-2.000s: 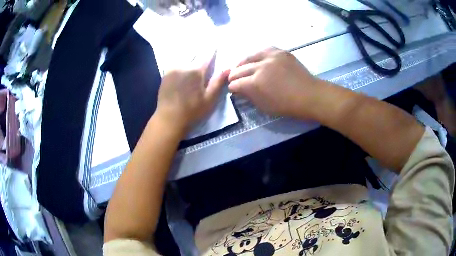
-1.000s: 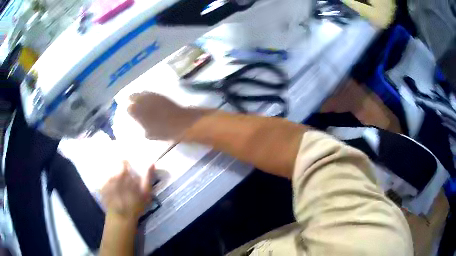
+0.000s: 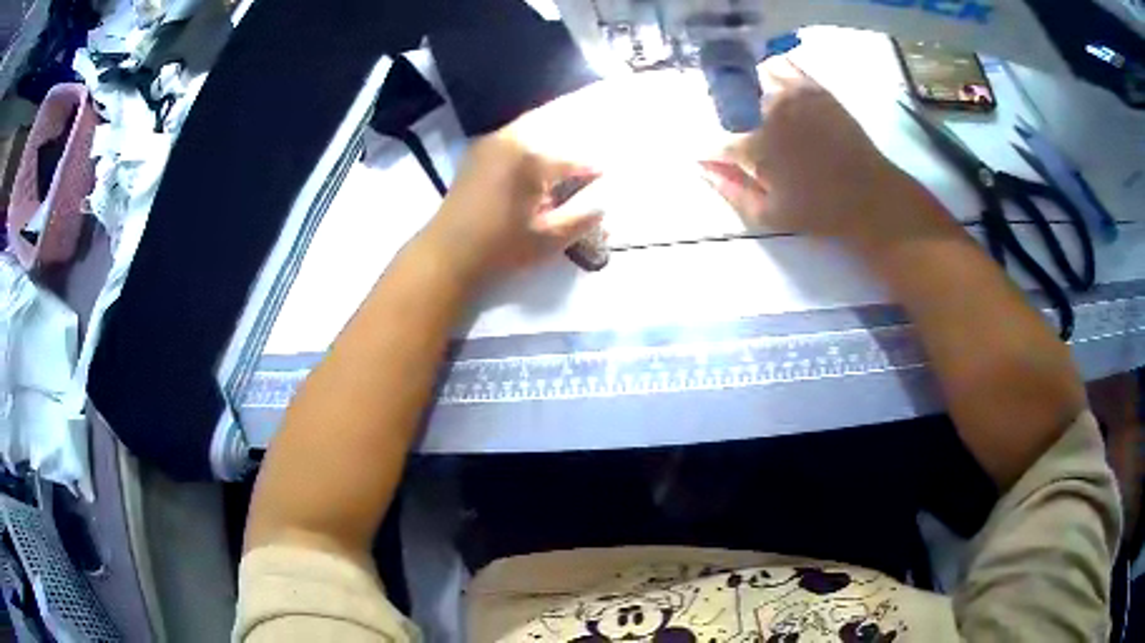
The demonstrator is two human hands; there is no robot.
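Note:
Black fabric panels point(image 3: 163, 302) curve over the table's left side, and one end point(image 3: 502, 63) reaches toward the needle area. My left hand point(image 3: 515, 207) is left of the needle, fingers bent, with a small dark edge at the fingertips. My right hand point(image 3: 810, 157) is at the right of the needle, fingers bent toward the left hand. Strong glare lies between the hands and hides any white fabric and what the fingers hold. The sewing machine head point(image 3: 816, 19) is above, with a dark blue part point(image 3: 731, 88) hanging near my right hand.
Black scissors point(image 3: 1005, 201) lie at the right beside blue snips point(image 3: 1067, 182). A phone with a lit face point(image 3: 944, 73) is above them. A measuring scale point(image 3: 653, 371) runs along the table's front edge. A pink basket point(image 3: 50, 176) and white scraps are at the far left.
The view swung right and has come back to the table. The hands, near each other two seconds ago, are now apart on either side of the glare. The white piece with a black edge no longer shows clearly.

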